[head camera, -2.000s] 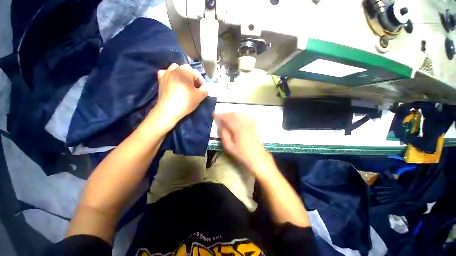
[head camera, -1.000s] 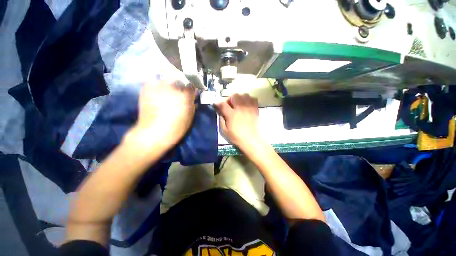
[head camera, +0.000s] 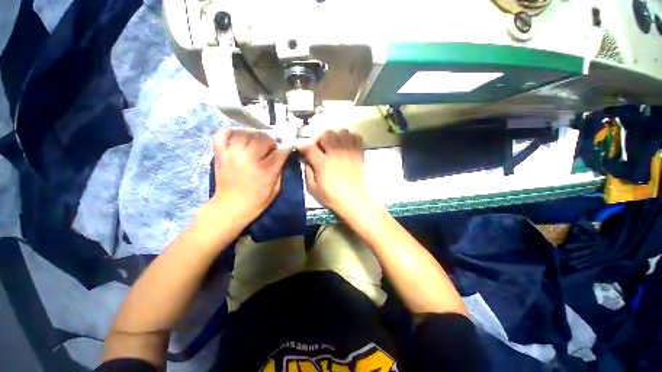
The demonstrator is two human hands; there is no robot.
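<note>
Navy shell fabric (head camera: 279, 211) lies under the sewing machine's needle area and hangs over the table's front edge. My left hand (head camera: 247, 171) is closed on its upper part. My right hand (head camera: 335, 166) is just right of it, thumb and fingertips pinched at the fabric's upper right edge, where a tiny dark spot shows between both hands. The presser foot (head camera: 290, 131) is just above my fingertips; its contact with the fabric is hidden. Pale quilted padding (head camera: 163, 174) spreads left of my left hand.
The cream machine head (head camera: 327, 25) with a green stripe (head camera: 392, 73) overhangs the bed. Thread snips (head camera: 394, 118) and a black pad (head camera: 451, 152) lie right of the needle. Navy and grey panels (head camera: 65, 138) heap at left. A yellow-orange item (head camera: 631, 182) sits at the right edge.
The navy piece left of my left hand has gone from view there, and pale quilted padding now shows. My right hand has come up beside my left at the needle area. The view has shifted.
</note>
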